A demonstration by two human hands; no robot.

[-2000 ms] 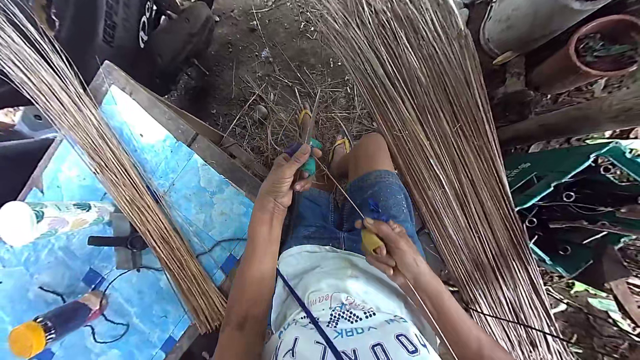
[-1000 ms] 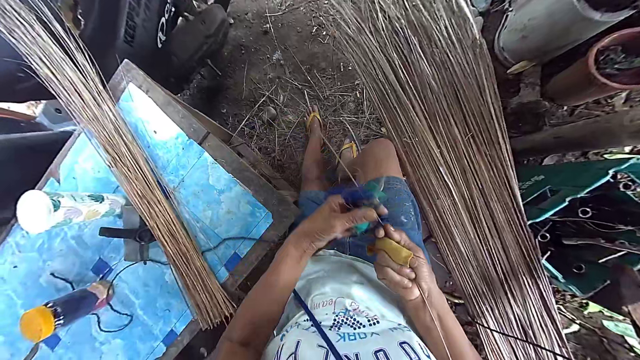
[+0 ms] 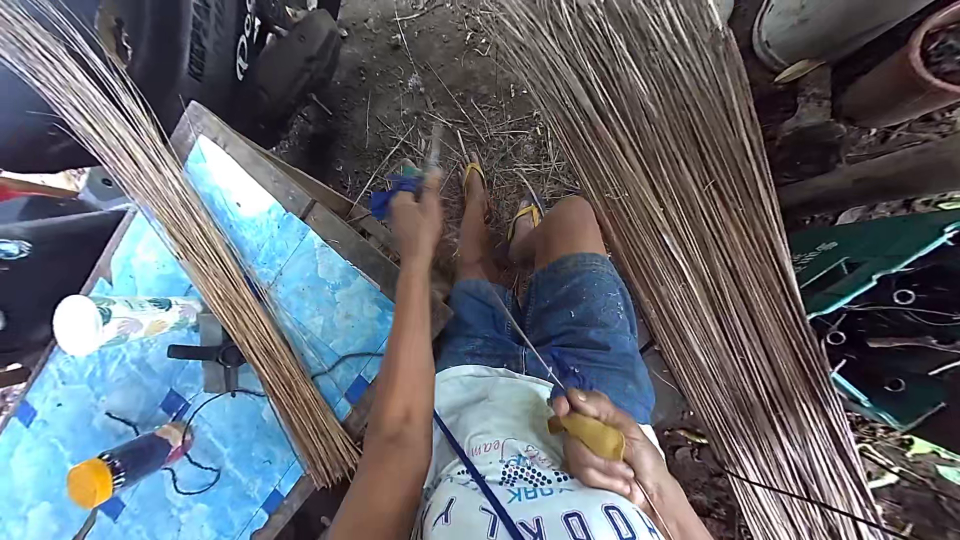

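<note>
My left hand (image 3: 418,217) is stretched out over the ground by my feet, closed around a knife (image 3: 435,146) with a green and blue handle; motion blurs it. Close to my lap, my right hand (image 3: 604,450) grips a yellow cloth or pad (image 3: 592,435) and a thin stick (image 3: 517,326) that points up and left from the fingers. Blue material (image 3: 566,375) shows beside that thumb. A large bundle of thin sticks (image 3: 675,225) lies to the right of my legs. Another, slimmer bundle (image 3: 225,285) rests across the blue table at the left.
On the blue-topped table (image 3: 330,277) are a bottle with a yellow cap (image 3: 135,465), a white floral tumbler (image 3: 127,322), a black clamp-like object (image 3: 221,352) and dark cord. A green crate (image 3: 870,247) and pots (image 3: 900,67) stand at the right. A motorcycle (image 3: 217,60) is at upper left.
My left hand has swung from beside my right hand out toward my feet, with the knife in it. My right hand remains near my lap, holding the yellow cloth or pad.
</note>
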